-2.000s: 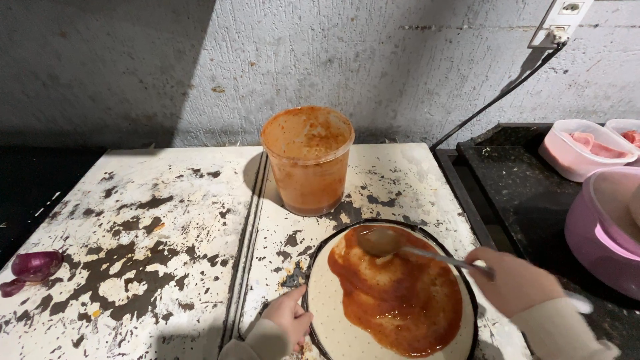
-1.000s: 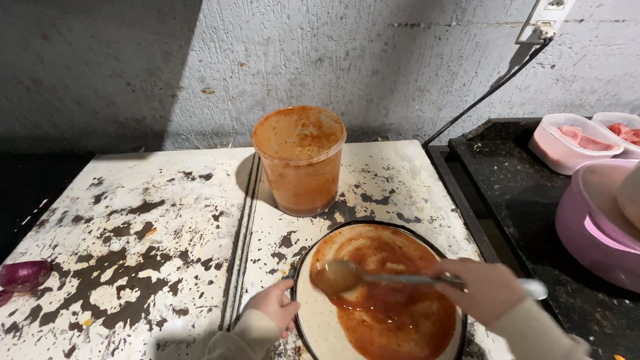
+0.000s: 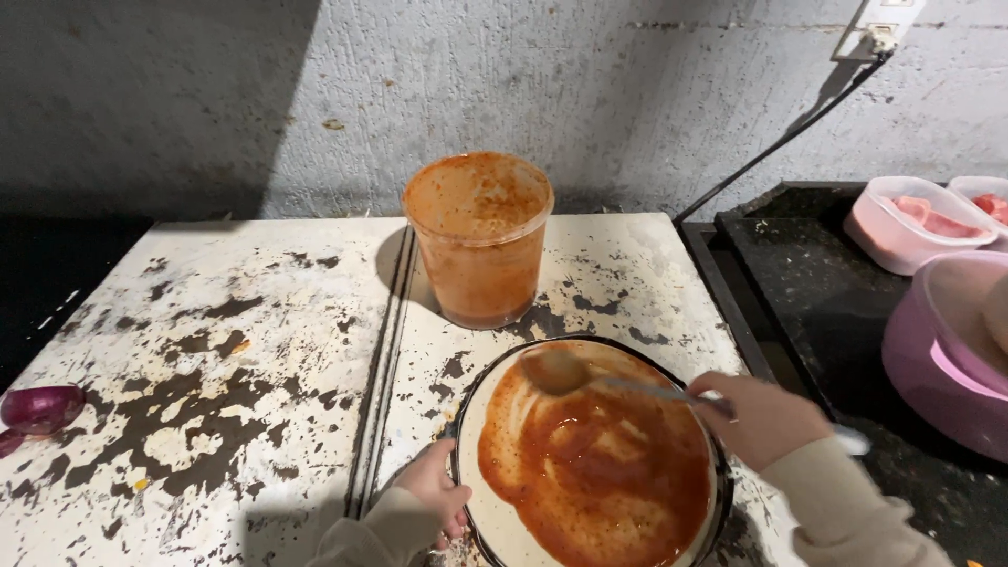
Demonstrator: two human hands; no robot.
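A round pale dough base point(image 3: 492, 516) lies in a dark-rimmed pan point(image 3: 723, 504), with red sauce point(image 3: 598, 457) over most of it and a pale border showing, widest at the left. My right hand point(image 3: 760, 417) grips the handle of a metal spoon point(image 3: 555, 372), whose blurred bowl is at the upper left part of the sauce. My left hand point(image 3: 437, 488) holds the pan's left edge, thumb near the rim and fingers partly hidden beneath. Behind the pan stands a clear plastic tub point(image 3: 479, 244), its walls smeared with sauce.
The pan and tub stand on a worktop with flaking white paint point(image 3: 260, 315). A red onion point(image 3: 43, 409) lies at far left. On the black stone counter point(image 3: 803, 299) at right are plastic containers of pink food point(image 3: 906, 224) and a pink tub point(image 3: 937, 354). A black cable point(image 3: 780, 142) runs from a wall socket.
The spoon has moved over the sauce, from the left part of the base one second ago to farther up and right. Sauce covers more of the upper left than two seconds ago. My left hand stays at the pan.
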